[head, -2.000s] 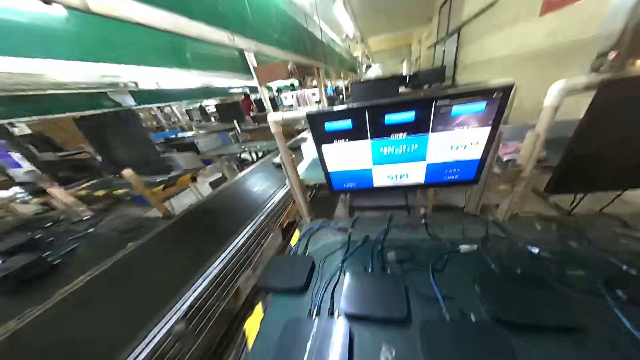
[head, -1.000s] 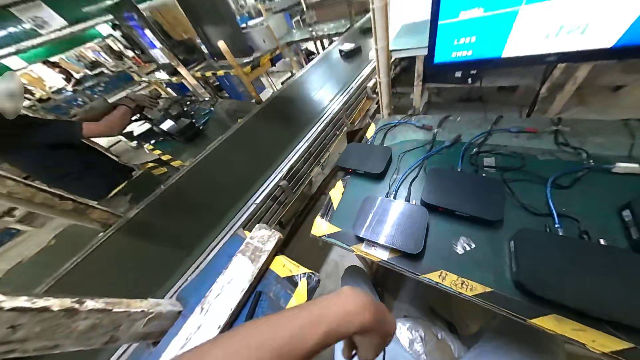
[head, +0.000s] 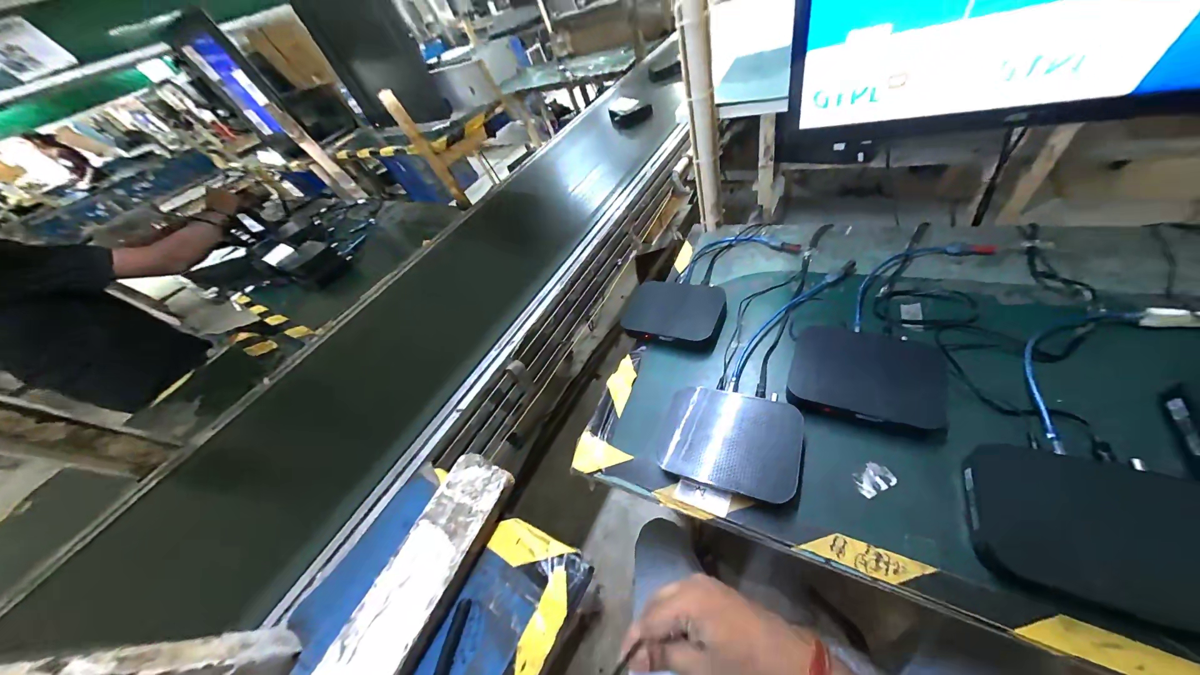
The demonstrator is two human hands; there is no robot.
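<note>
My right hand [head: 717, 623], with a red band at the wrist, is low in the view, below the bench's front edge. Its fingers are curled and blurred; whether they hold anything cannot be told. A grey, rounded piece [head: 664, 553] shows just beyond the fingers. My left hand is out of view. On the green-topped bench, a shiny-topped set-top box [head: 733, 442] is nearest to the hand. A small black box [head: 675, 311], a second black box [head: 872, 380] and a larger black box [head: 1078, 534] lie around it, with blue and black cables at their backs.
A conveyor belt [head: 375, 366] runs diagonally on the left, carrying a small dark box [head: 629, 112]. Beyond it, a co-worker's arm [head: 173, 248] reaches over devices. A worn wooden beam [head: 422, 572] stands near the bench corner. A lit monitor [head: 975, 56] is behind the bench.
The view has swung down and left since two seconds ago. One second ago a forearm reached in from the lower left; now my right hand shows, its wrist towards the lower right.
</note>
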